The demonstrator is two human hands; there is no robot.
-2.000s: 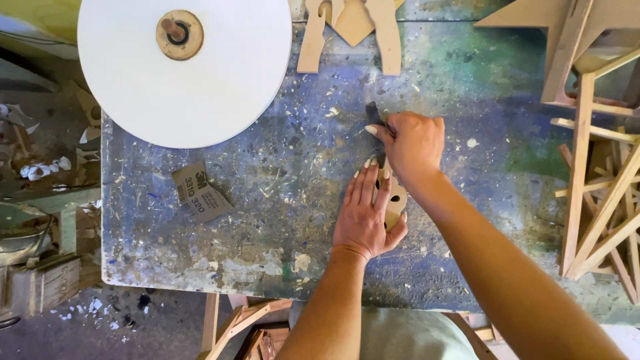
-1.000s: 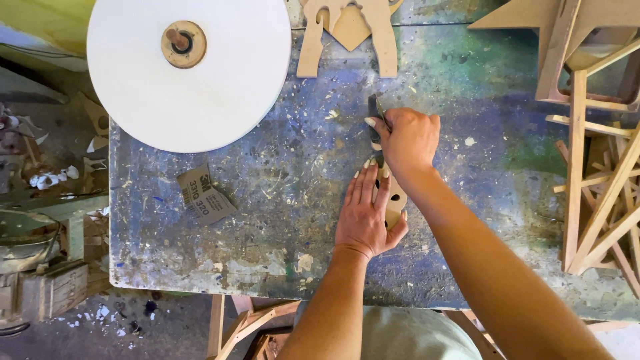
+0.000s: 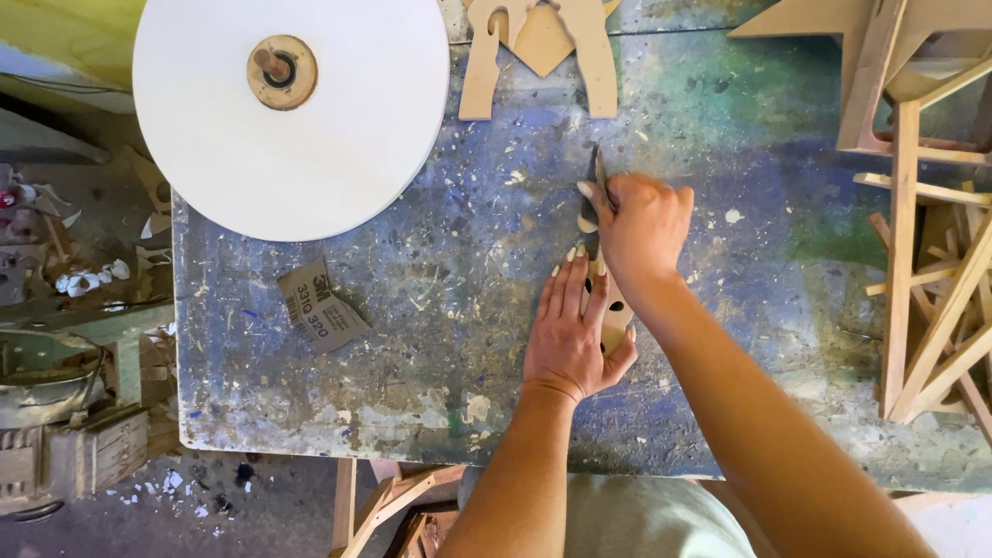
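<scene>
My left hand [image 3: 572, 333] lies flat, fingers spread, over a small wooden piece with dark holes [image 3: 618, 307], pressing it on the paint-spattered worktable [image 3: 434, 325]. Just above it, my right hand [image 3: 647, 225] grips a folded dark sheet, apparently sandpaper [image 3: 597, 174], between thumb and fingers. The sheet is at the upper end of the piece, which my hands partly cover. A creased piece of 3M sandpaper [image 3: 324, 306], its printed backing up, rests on the table to the left.
A white disc [image 3: 356, 139] with a wooden hub covers the table's upper left. Cut wooden shapes [image 3: 482, 77] lie at the top. Wooden frames and strips [image 3: 903, 256] are piled at the right. A metal vessel [image 3: 46, 387] stands beyond the left edge.
My right hand stays close above my left with the dark sheet in its grip; the sheet's angle has changed slightly. My left hand remains on the wooden piece.
</scene>
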